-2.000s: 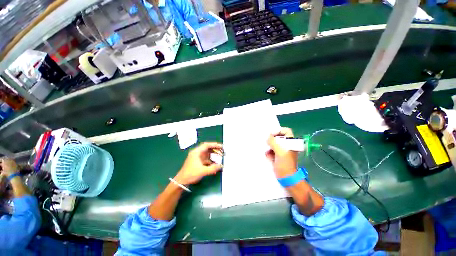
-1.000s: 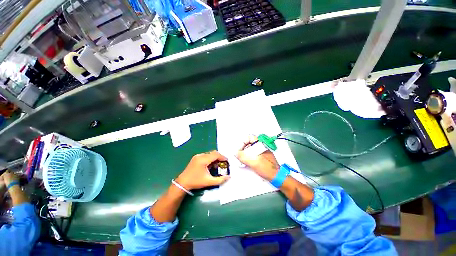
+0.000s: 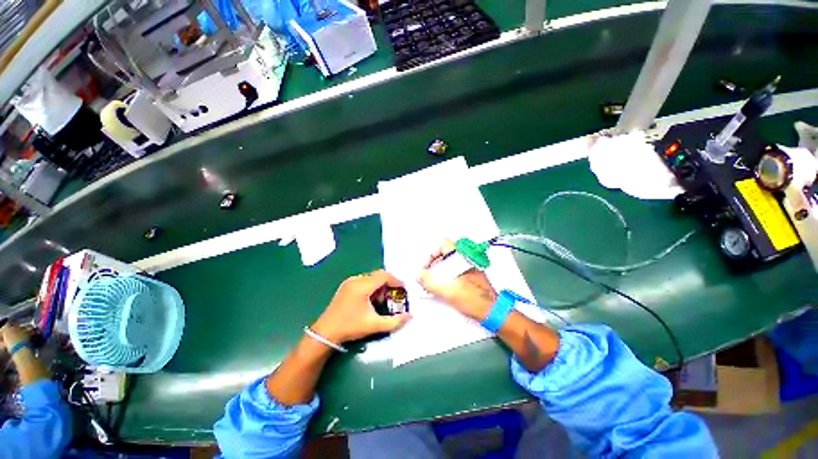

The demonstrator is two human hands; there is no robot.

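My left hand (image 3: 359, 309) holds a small black unit (image 3: 393, 300) with gold and white details between thumb and fingers, over the left edge of the white paper (image 3: 430, 206). My right hand (image 3: 459, 285) holds a whitish dispensing syringe (image 3: 448, 265) like a pen, just right of the unit. Its bright green adapter (image 3: 473, 253) points up and right, joined to a clear hose (image 3: 583, 260). The syringe tip is too small to tell, so I cannot say whether it touches the unit. A blue strap is on my right wrist.
A green conveyor with spaced small units (image 3: 437, 146) runs beyond a pale rail. A black controller with a yellow label (image 3: 765, 215) and white cloth (image 3: 632, 166) are at right. A light blue fan (image 3: 130, 321) is at left. A white scrap (image 3: 315, 242) lies left of the paper. Another person's arm shows far left.
Since the oldest frame, my right hand has come left beside the unit and the syringe has tilted upward. The unit in my left hand shows more of its gold face. Belt units appear further left.
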